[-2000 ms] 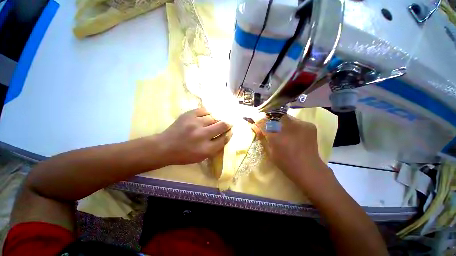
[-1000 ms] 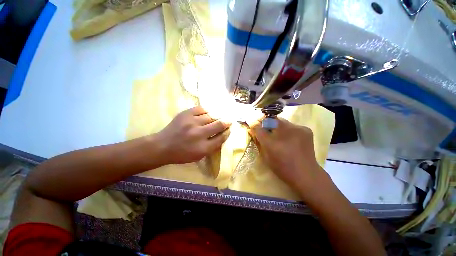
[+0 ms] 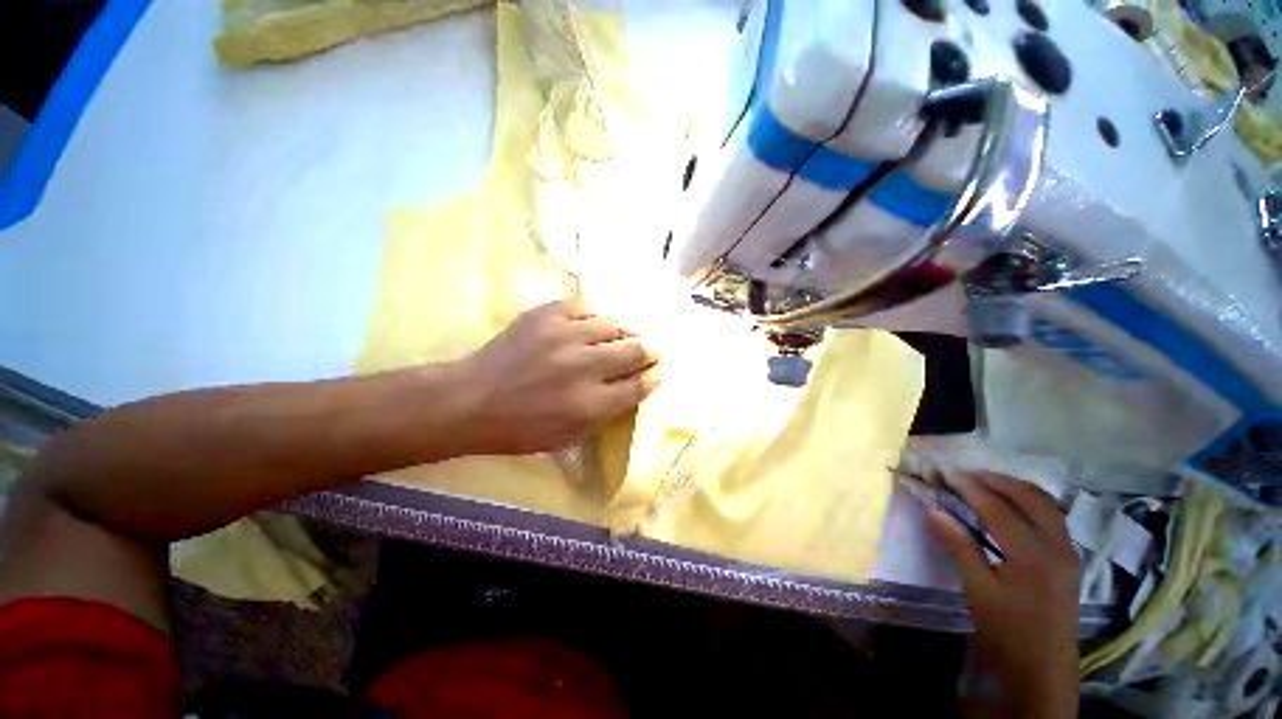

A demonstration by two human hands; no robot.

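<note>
A pale yellow fabric panel (image 3: 830,450) with a lace strip (image 3: 574,134) lies on the white table under the sewing machine head (image 3: 830,155). The presser foot area is lost in bright glare. My left hand (image 3: 555,379) grips the panel's fold just left of and in front of the needle area, fingertips closed on the cloth. My right hand (image 3: 1005,541) is at the table's right front, away from the panel, with its fingers around a thin dark tool (image 3: 959,509), perhaps thread snips or tweezers; its type is unclear.
A folded yellow lace piece (image 3: 338,28) lies at the far left. A dark flat object (image 3: 939,382) lies beside the machine. Yellow and white scraps (image 3: 1195,562) hang at the right. A tape-like strip (image 3: 562,552) runs along the front edge. Yellow cloth (image 3: 253,559) shows below the table.
My right hand has left the cloth by the needle and moved right and towards me, and now holds the thin tool. My left hand stays on the panel. The view has shifted slightly.
</note>
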